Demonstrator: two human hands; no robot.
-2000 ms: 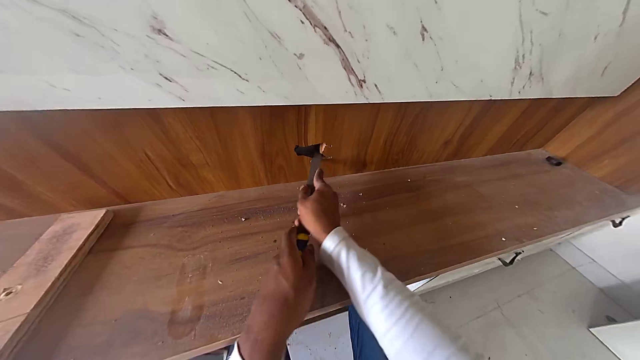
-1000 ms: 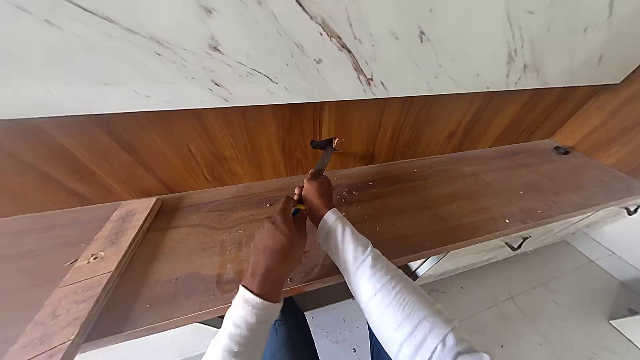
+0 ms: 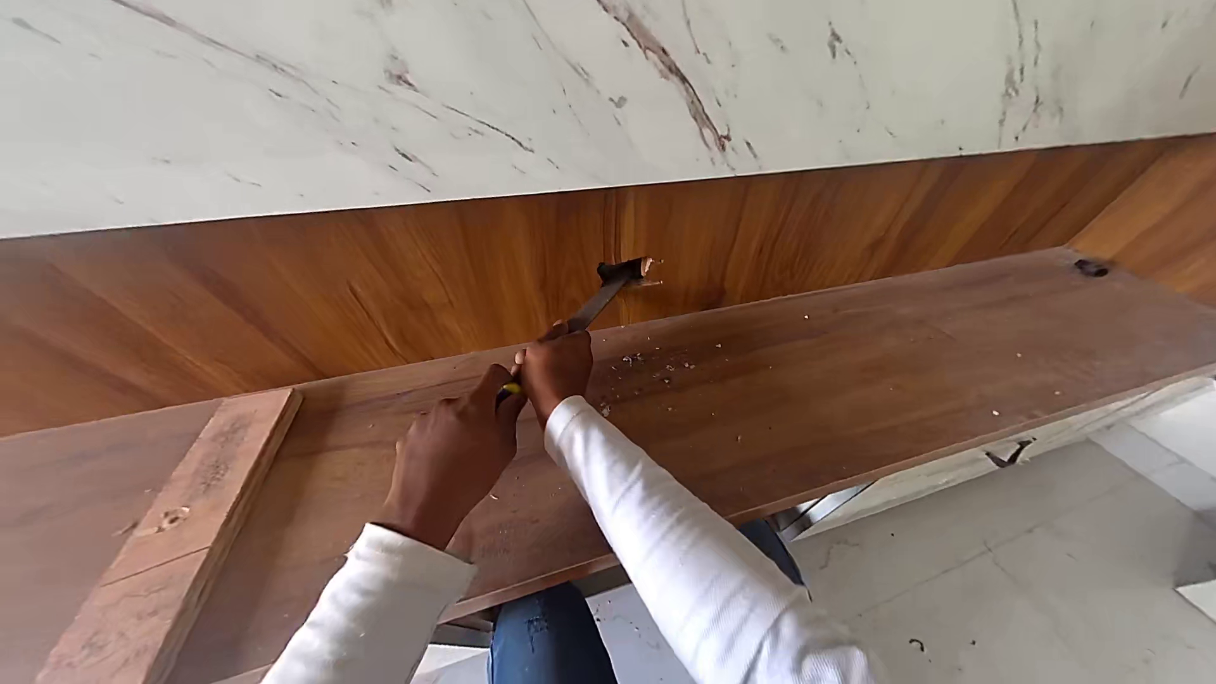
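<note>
A hand tool with a flat metal blade (image 3: pixel 598 304) and a dark handle with a yellow band, perhaps a chisel or saw, reaches into a rough dark cutout (image 3: pixel 622 271) in the wood-grain back panel. My right hand (image 3: pixel 556 369) grips it where the blade meets the handle. Behind it, my left hand (image 3: pixel 461 446) is closed around the handle's rear part. Most of the handle is hidden by my fingers, and the blade's tip is out of sight in the cutout. Wood chips (image 3: pixel 665 369) lie on the wood-grain countertop (image 3: pixel 855 380) below the cutout.
A wooden board (image 3: pixel 190 503) lies across the countertop at the left. A marble-patterned panel (image 3: pixel 570 95) overhangs the back panel. A small dark object (image 3: pixel 1091 267) sits at the counter's far right corner. Below the front edge are an open drawer and a dark handle (image 3: pixel 1009 454).
The tool's handle has swung toward the left, with both hands still on it. Its blade stays at the cutout.
</note>
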